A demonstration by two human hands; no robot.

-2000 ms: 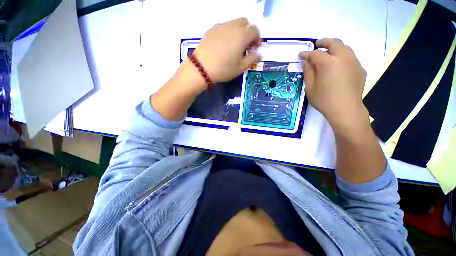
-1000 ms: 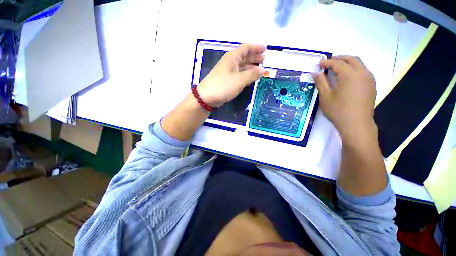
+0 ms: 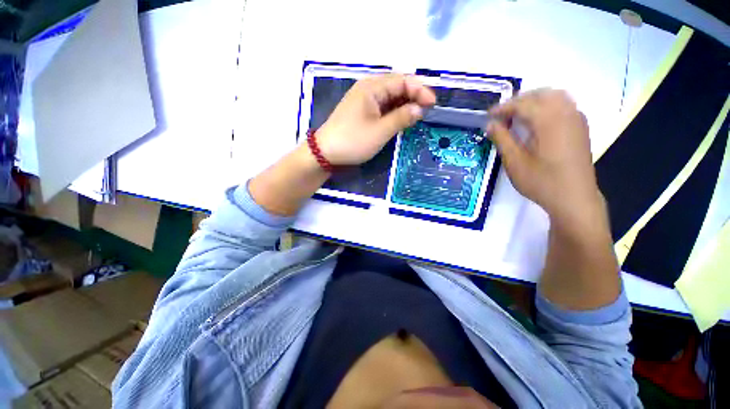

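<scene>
The calculator housing (image 3: 392, 169) lies open back up, a white two-part frame with a dark panel (image 3: 334, 100) at left and a green circuit board (image 3: 443, 172) at right. Above the board is a dark display slot (image 3: 464, 97). A greyish, thin strip-like piece (image 3: 455, 117) spans the gap between my hands, between slot and board; its exact shape is blurred. My left hand (image 3: 372, 120) pinches at its left end, over the frame's middle. My right hand (image 3: 544, 144) is at its right end, slightly blurred. The fingertips partly hide both ends.
A flat black rectangle (image 3: 479, 223) shows around the housing. Long black sheet strips (image 3: 664, 120) with pale yellow edges lie at right, with a yellow sheet (image 3: 706, 287). A grey board sheet (image 3: 94, 96) stands far left. Brown cartons (image 3: 72, 319) are below left.
The white piece that covered the display slot is away from it, and the slot shows dark. A greyish strip now spans lower between my hands. The view has shifted a little.
</scene>
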